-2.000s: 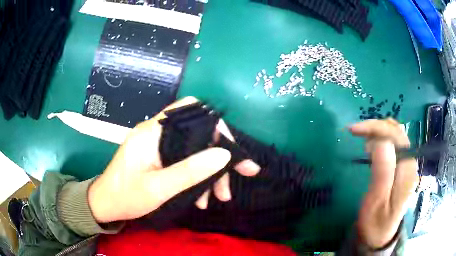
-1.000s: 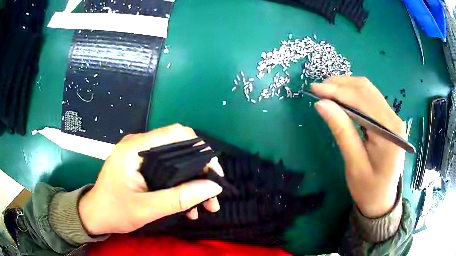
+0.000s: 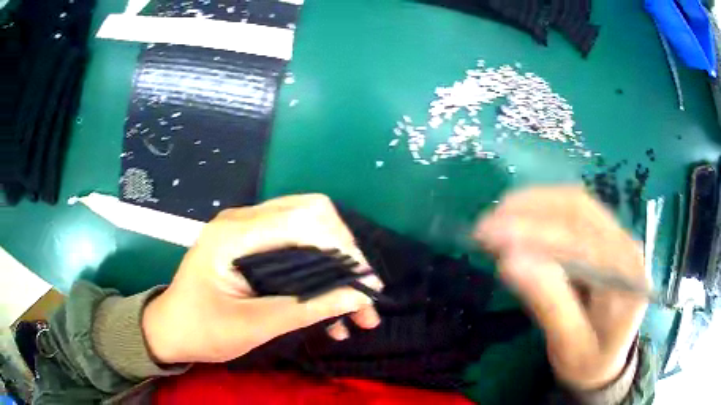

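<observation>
My left hand (image 3: 261, 277) is closed around a bundle of black strips (image 3: 296, 271), whose ends stick out between thumb and fingers. My right hand (image 3: 565, 269) is blurred and holds tweezers (image 3: 605, 278) between thumb and fingers, right of the bundle and below the loose heap of silver-white inserts (image 3: 506, 103). The tweezer tips are too blurred to tell whether they hold an insert. More black strips (image 3: 427, 316) lie piled below and right of my left hand.
A black sheet (image 3: 201, 150) with white specks lies at left, with white tape strips (image 3: 194, 35) across and beside it. Dark strips (image 3: 35, 119) are stacked far left, others (image 3: 545, 16) at the top. Small black parts (image 3: 624, 182), a black phone-like slab (image 3: 700, 229) and a blue tray (image 3: 684, 32) are at right.
My right hand has moved down from the edge of the insert heap with the tweezers. The bundle in my left hand is tilted differently, its strip ends more fanned.
</observation>
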